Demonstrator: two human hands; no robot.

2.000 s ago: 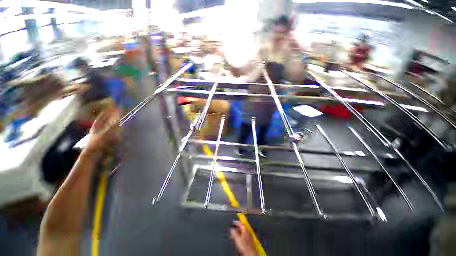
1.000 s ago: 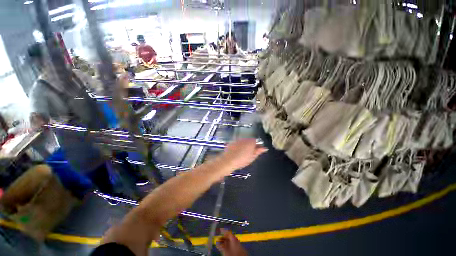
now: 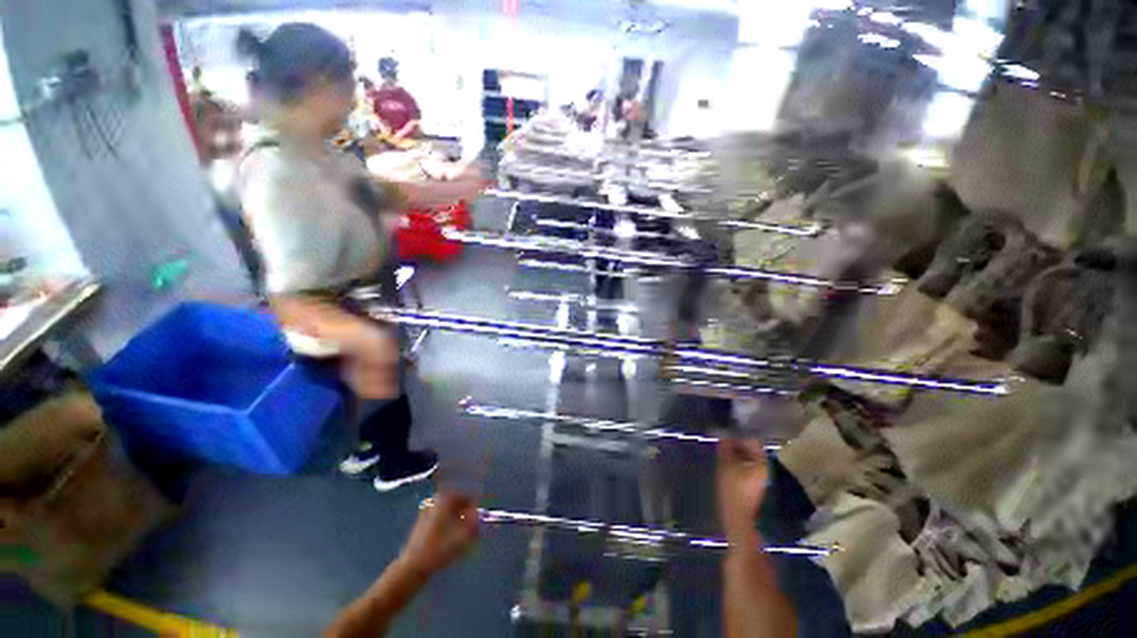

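An empty rolling rack stands in front of me, with thin chrome hanging arms [image 3: 698, 349] running across the view. My left hand [image 3: 444, 531] is low, left of centre, at the left end of the lowest arm, fingers curled. My right hand [image 3: 743, 471] is right of centre, by the end of another arm. Both hands are blurred; whether either closes on a bar cannot be told. Tan and beige tote bags [image 3: 960, 424] hang in bunches right beside the rack arms; their own rack is hidden.
A person [image 3: 318, 224] stands at the left by a blue plastic bin [image 3: 218, 399]. A brown cardboard box [image 3: 62, 486] is at the lower left. A red crate [image 3: 433, 234] and another person [image 3: 394, 110] are farther back. Yellow floor lines [image 3: 156, 616] cross the lower corners.
The view has shifted, with the rack arms now spanning its middle. My left hand has come down from its reach across, and my right hand is higher. The blue bin shows more fully.
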